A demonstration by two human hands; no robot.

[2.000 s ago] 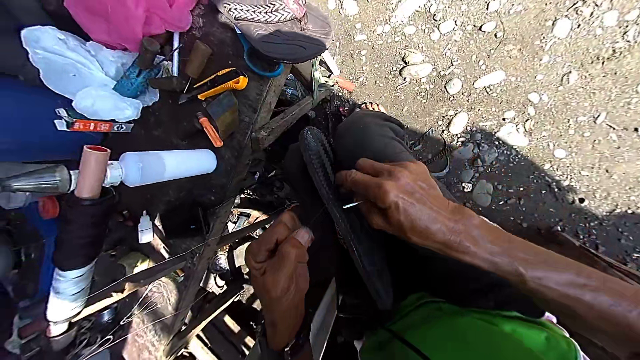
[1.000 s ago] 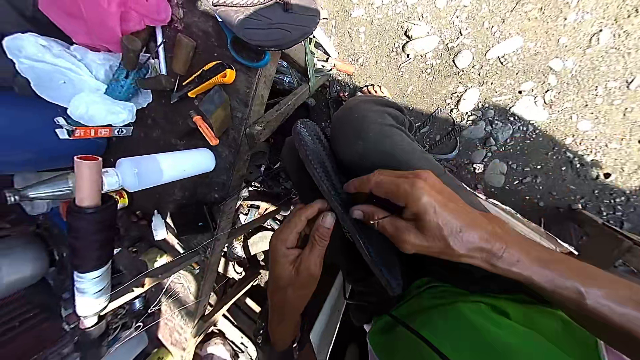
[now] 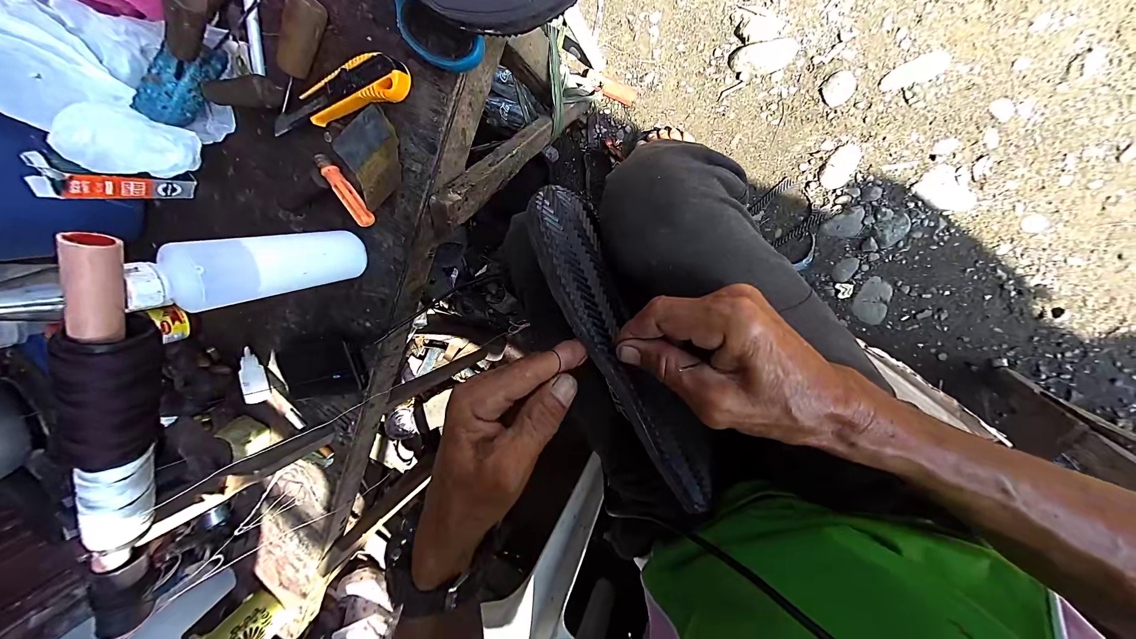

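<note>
A black shoe sole with a ribbed, woven-looking tread (image 3: 577, 266) stands on its edge between the person's knees, running from upper left to lower right. On its left side my left hand (image 3: 501, 435) pinches a dark thread (image 3: 557, 357) between thumb and index finger, fingertips at the sole's edge. My right hand (image 3: 737, 364) is on the other side, its thumb and curled index finger closed on dark thread close to the sole. Whether a needle is there cannot be told. A spool wound with black and white thread (image 3: 105, 399) stands at the left.
On the dark wooden bench lie a yellow utility knife (image 3: 359, 89), an orange-handled tool (image 3: 344, 191), a translucent plastic bottle (image 3: 266, 266) and blue-handled scissors (image 3: 439, 40). Wooden bars (image 3: 501, 164) and clutter fill the space beside my left hand. Stony ground (image 3: 887, 106) stretches at upper right.
The white-shafted tool seen in my right hand two seconds ago is no longer in it. My left hand has come up to the sole, and both hands now hold thread.
</note>
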